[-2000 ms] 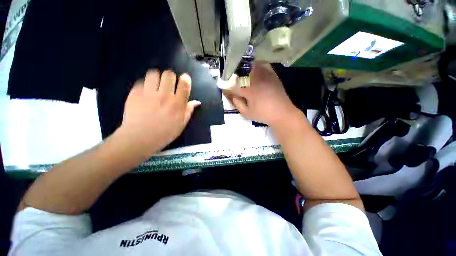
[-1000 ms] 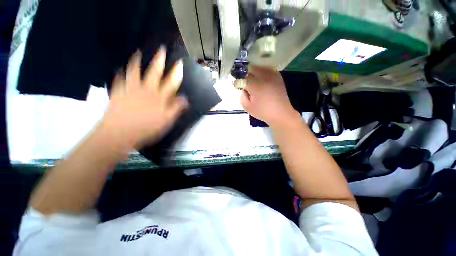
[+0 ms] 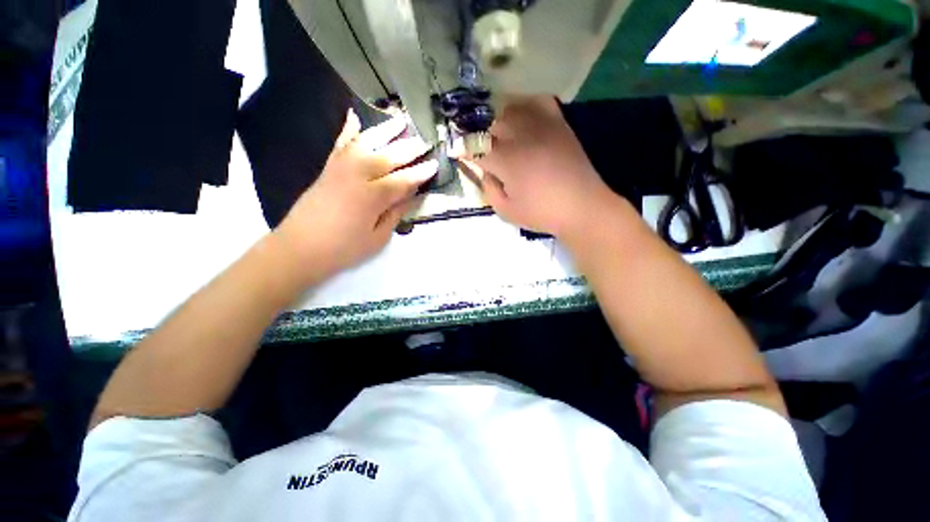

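A black cut panel [image 3: 291,112] lies left of the sewing machine head [image 3: 377,41], its right part running under my left hand towards the needle area. My left hand [image 3: 372,184] rests on the panel's edge beside the presser foot, fingertips at the needle area. My right hand [image 3: 535,168] is just right of the needle, under the machine arm, thumb and fingers close together at the foot. Whether it pinches cloth cannot be told. The needle is mostly hidden by the machine head and fingers.
A stack of black panels [image 3: 153,112] lies at the table's left. Black-handled scissors [image 3: 702,209] and black pieces [image 3: 622,143] lie right of my right hand. The table's green edge [image 3: 438,311] runs in front of me. A grey-white and black heap [image 3: 857,306] is at right.
My left hand has moved right to the needle area. The panel by the needle has swung away from the table's front edge and now lies further back. My right hand stays near the foot.
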